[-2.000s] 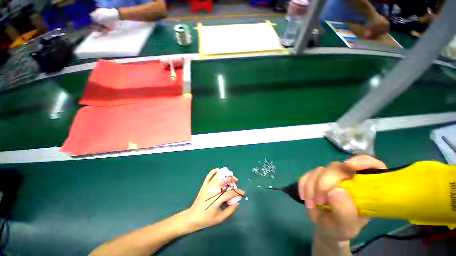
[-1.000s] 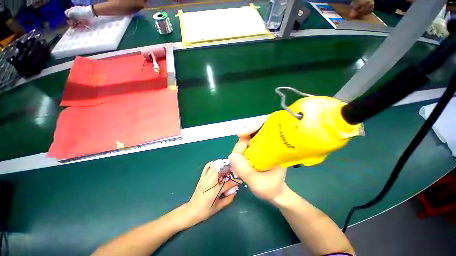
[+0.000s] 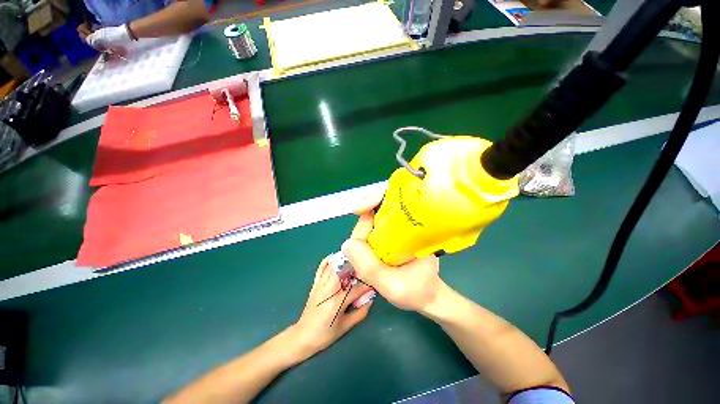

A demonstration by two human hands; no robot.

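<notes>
My left hand rests low over the green bench and holds a small pale pink appliance unit, with dark lead wires sticking out over the fingers. My right hand grips a large yellow electric screwdriver just above the unit, with its metal loop at the top. The two hands are close together. The screwdriver's nose and bit are hidden behind my right hand, so I cannot tell if the bit touches the unit. The loose screws are hidden too.
A red mat with a pink unit at its far corner lies on the conveyor. A pale rail edges the bench. A plastic bag sits by the metal post. A black cable hangs at right. Another person's gloved hand is across.
My right hand has brought the screwdriver from the right side over to the unit in my left hand, turning it upright. In the last second both stay together, while the view shifts slightly.
</notes>
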